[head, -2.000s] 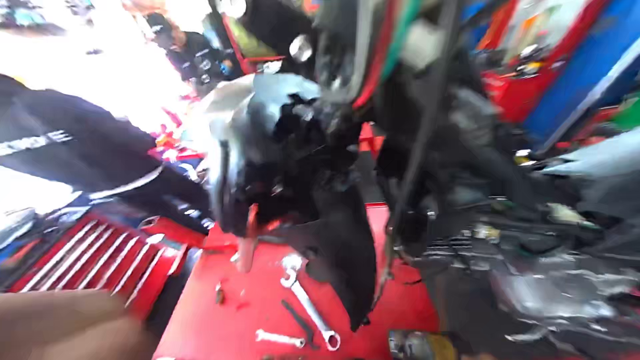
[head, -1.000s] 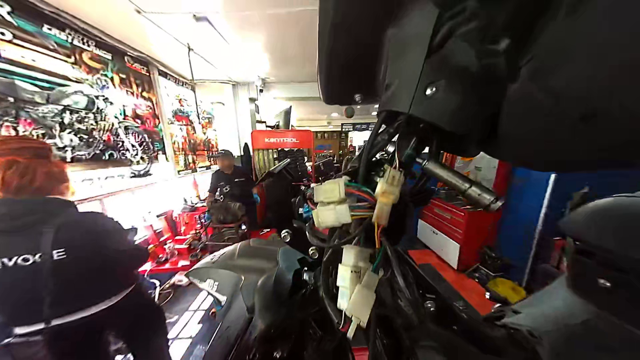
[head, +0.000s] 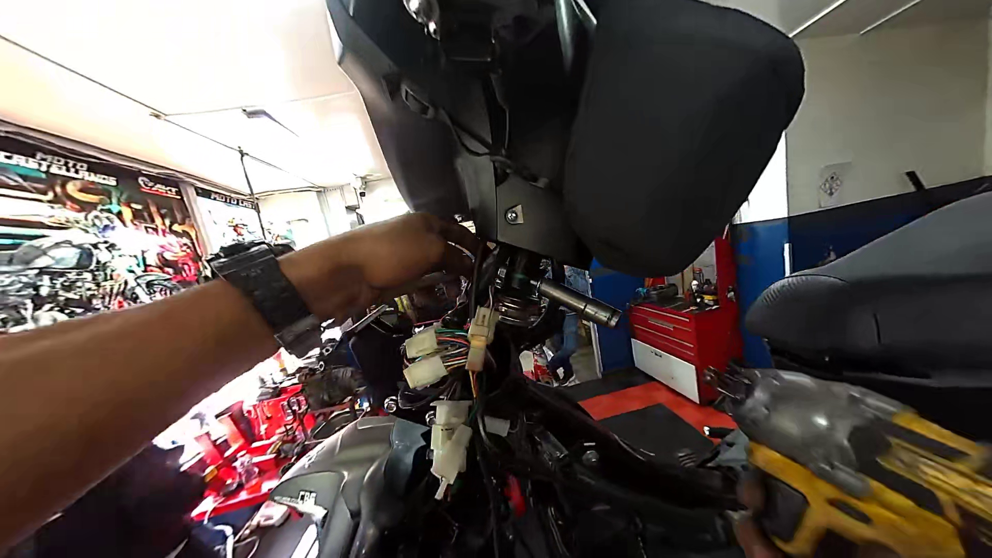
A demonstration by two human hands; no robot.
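My left hand (head: 403, 252), with a black band at the wrist, reaches to the underside of a black motorcycle fairing (head: 418, 147); its fingertips are partly hidden there beside the cables. Below it hang several white wire connectors (head: 426, 372) on coloured wires. A bare metal tube (head: 577, 302) sticks out to the right, under a large black panel (head: 686, 132). At the lower right, my right hand (head: 756, 515) is shut on a yellow and grey cordless power tool (head: 829, 457), blurred, its front end facing left towards the bike. A screw (head: 512, 215) sits in the fairing.
A grey body panel (head: 333, 473) of the motorcycle is at lower left. Another motorcycle's seat (head: 860, 302) stands close on the right. Behind are a red tool cabinet (head: 678, 333), a red and black floor mat (head: 651, 407), and a person's legs (head: 568, 349).
My left hand has come into view at the fairing, and the power tool has appeared at lower right. The view has swung from the red bench up to the fairing.
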